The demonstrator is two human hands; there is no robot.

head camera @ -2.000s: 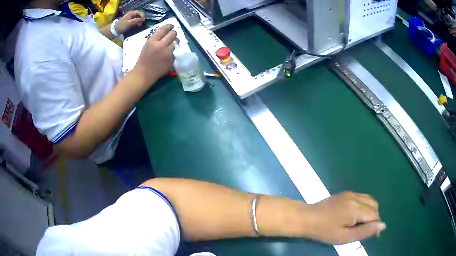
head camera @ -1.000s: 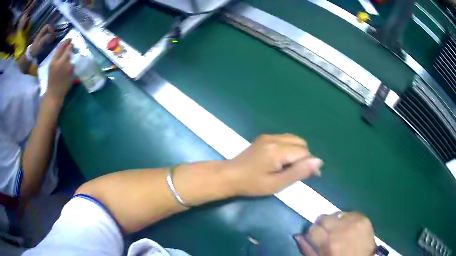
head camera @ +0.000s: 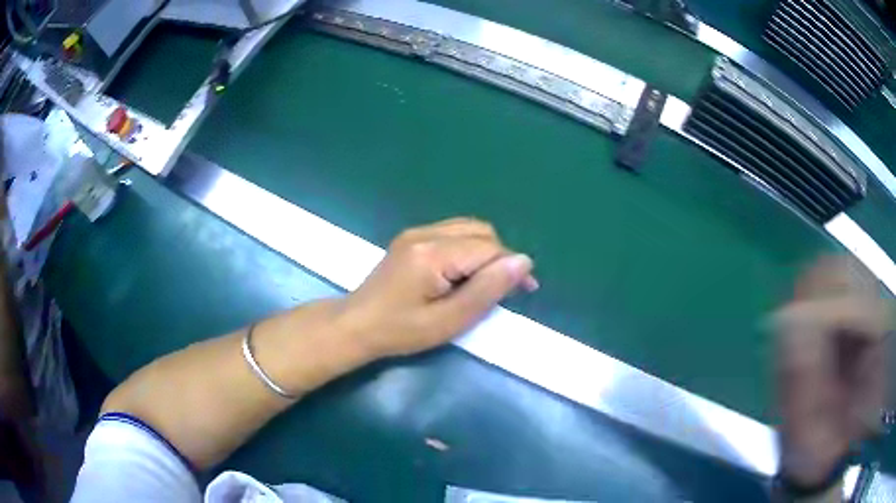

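Observation:
My left hand (head camera: 442, 285) rests over the near white strip (head camera: 589, 371), fingers curled in a loose fist, thumb forward, with nothing visible in it. My right hand (head camera: 833, 359) is at the right edge, strongly blurred; I cannot tell whether it holds anything. A row of grey fixtures (head camera: 521, 81) lies on the far rail. A short dark block (head camera: 640, 130) crosses its right end. Stacked fixtures (head camera: 771, 147), a dark ribbed block, stand to the right of it.
A second ribbed stack (head camera: 830, 47) is at the far right. A machine frame with a red button (head camera: 120, 122) is at upper left. A red pen (head camera: 49, 225) and part of a person are at the left edge. A pale sheet (head camera: 521, 495) is cut off at the bottom.
The view has turned to the right, bringing the ribbed stacks in. My right hand has come into view and moved right and up. My left hand keeps its curled shape.

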